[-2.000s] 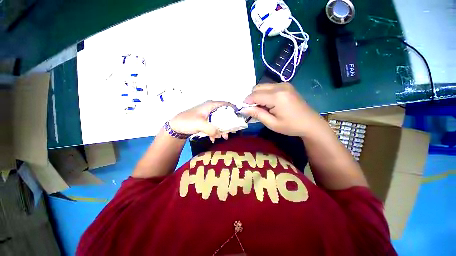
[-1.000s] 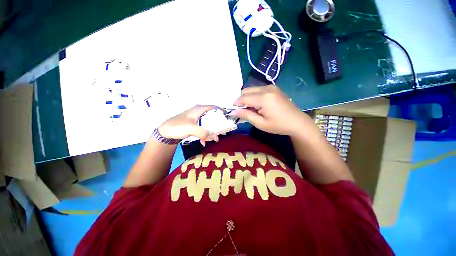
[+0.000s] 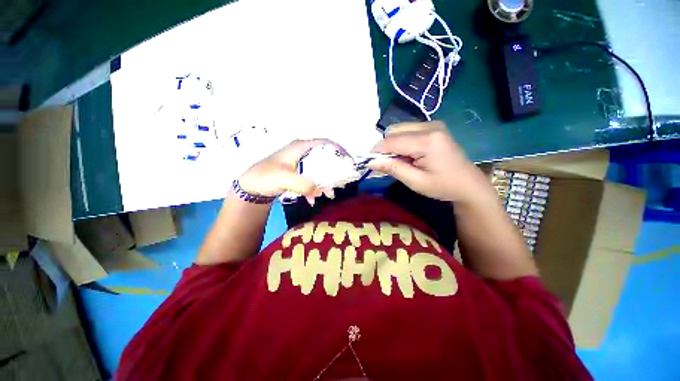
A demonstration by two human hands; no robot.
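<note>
My left hand [image 3: 287, 173] holds a rounded white corded unit [image 3: 326, 167] at the bench's front edge. My right hand [image 3: 421, 160] pinches a small thin piece, partly dark, at the unit's right side. The fingertips hide most of that piece, so I cannot tell exactly what it is. Small white parts with blue tabs [image 3: 195, 128] lie scattered on the white work sheet [image 3: 298, 67], left of centre.
A round white unit [image 3: 406, 16] with a looped white cord lies over a dark power strip [image 3: 417, 85] right of the sheet. Further right is a black box marked FAN [image 3: 519, 78] with a round metal piece [image 3: 510, 7]. An open carton [image 3: 555, 245] holds rows of small pale pieces.
The camera view has shifted, moving the whole bench in the frame. The left hand still holds the unit, and the right hand still pinches at its right side, slightly further out than before.
</note>
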